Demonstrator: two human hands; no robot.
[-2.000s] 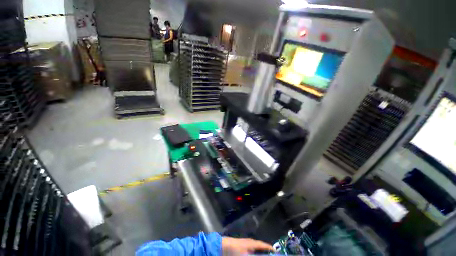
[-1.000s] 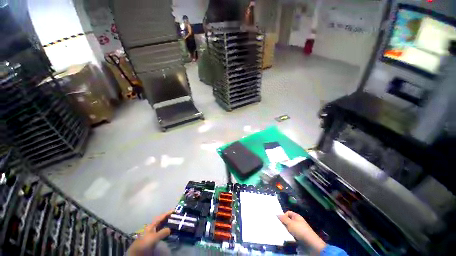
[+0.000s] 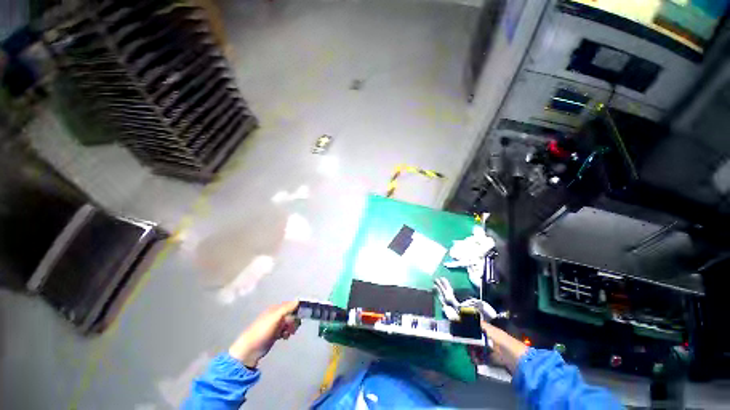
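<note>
A circuit board (image 3: pixel 400 323) is seen nearly edge-on in front of my body, with white, black and orange parts along it. My left hand (image 3: pixel 278 322) grips its left end. My right hand (image 3: pixel 498 346) grips its right end. Behind it is a green-matted table (image 3: pixel 368 248) with a black flat item (image 3: pixel 392 298), a small dark item (image 3: pixel 402 239) on white paper, and a crumpled white heap (image 3: pixel 471 250). Another board (image 3: pixel 612 296) lies in the black test fixture at the right.
A rack trolley (image 3: pixel 152 88) stands at the upper left. A low dark flat trolley (image 3: pixel 100 264) is at the left. A grey cabinet (image 3: pixel 538 80) with keyboard and screen rises at the upper right. Yellow-black tape (image 3: pixel 412 170) marks the floor behind the table.
The board has tilted from face-up to nearly edge-on, still between both hands. The white sheet on its face no longer shows. The view has turned right and down towards the table and fixture.
</note>
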